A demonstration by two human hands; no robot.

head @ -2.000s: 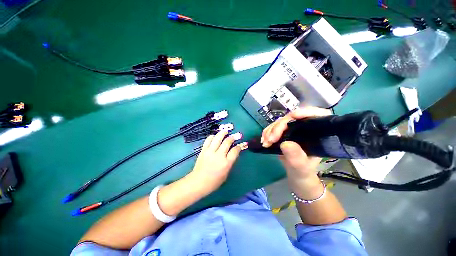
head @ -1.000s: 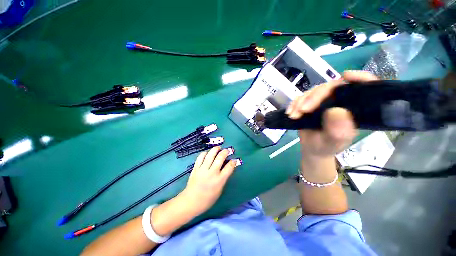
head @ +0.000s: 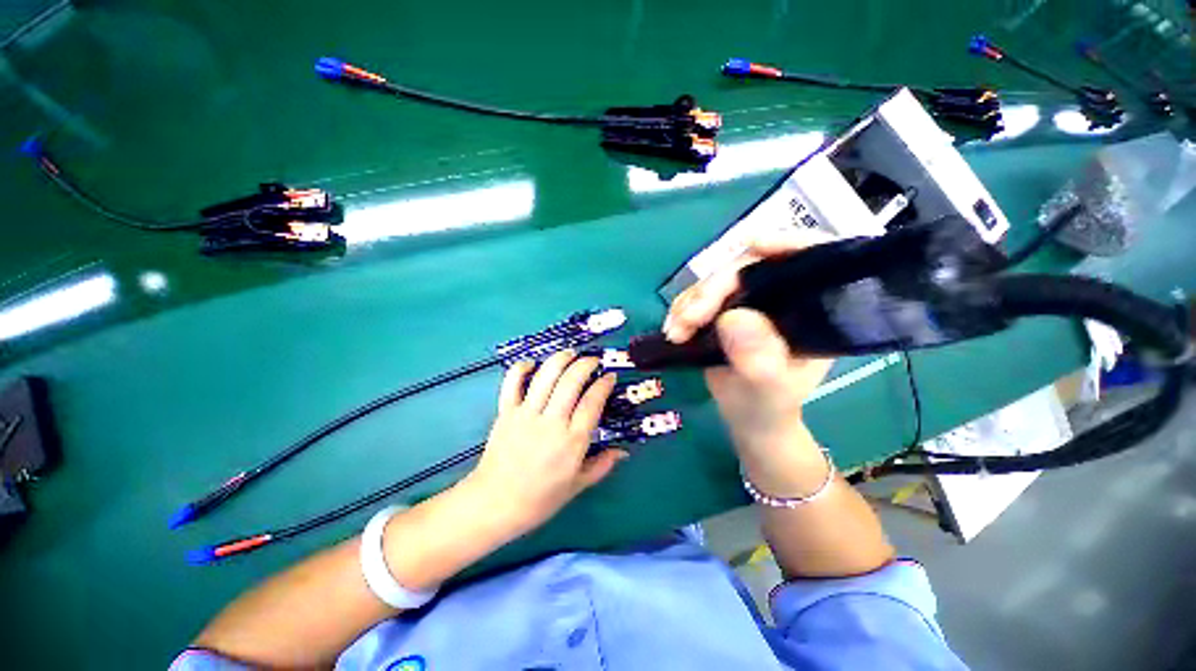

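Two cable assemblies lie side by side on the teal bench in front of me. The upper cable assembly (head: 361, 410) has its black housings partly under my left hand (head: 548, 426), whose fingers press on them. The lower cable assembly (head: 361, 501) has its metal contacts (head: 658, 422) showing to the right of my thumb. My right hand (head: 748, 354) grips the electric screwdriver (head: 853, 299), held nearly level, its nose at a contact of the upper assembly. The bit tip and any screw on it are too small to tell.
The white screw feeder (head: 839, 190) stands beyond my right hand. Several more cable assemblies (head: 662, 131) lie on the glossy green surface at the far side. A clear bag of grey bits (head: 1095, 210) is at the right. A dark box (head: 24, 439) sits at the far left.
The screwdriver has moved left from the feeder to the upper assembly's contacts. My left fingers have shifted up onto that assembly's housings. The far cable assemblies sit differently in view.
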